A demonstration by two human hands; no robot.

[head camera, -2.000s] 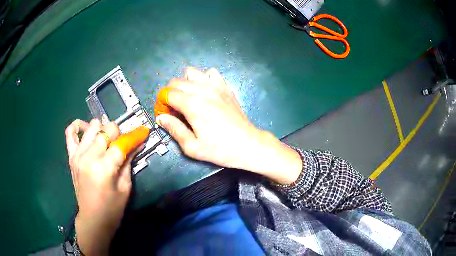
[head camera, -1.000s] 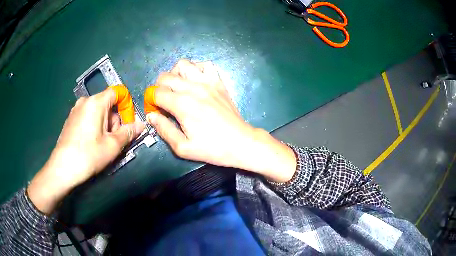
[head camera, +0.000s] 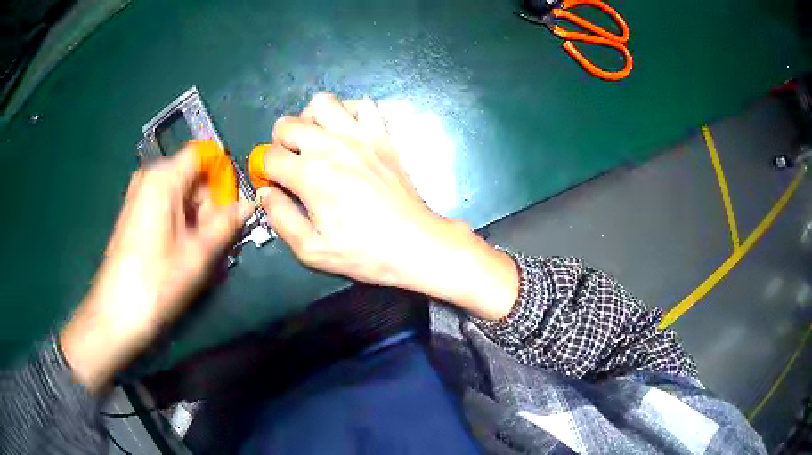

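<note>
A silver-grey metal fixture (head camera: pixel 188 112) lies on the green bench top, its window end up and to the left. My left hand (head camera: pixel 165 235), blurred, covers its left and middle part, with an orange finger cot on one finger. My right hand (head camera: pixel 347 191) is at the fixture's right edge, thumb and orange-cotted finger close together. The fingertips of both hands nearly meet over the slotted end. Whether a cable end is pinched between them is too small and blurred to tell.
Orange-handled scissors (head camera: pixel 598 38) lie at the upper right of the green bench top (head camera: pixel 481 80), beside a dark object cut off by the frame. Dark strands (head camera: pixel 356 311) run along the bench edge by the lap. Grey floor with yellow lines (head camera: pixel 723 191) lies right.
My left hand has turned from lying flat over the fixture to a thumb-and-finger pose at its edge. My right hand has shifted slightly left. The fixture appears higher and further left in view.
</note>
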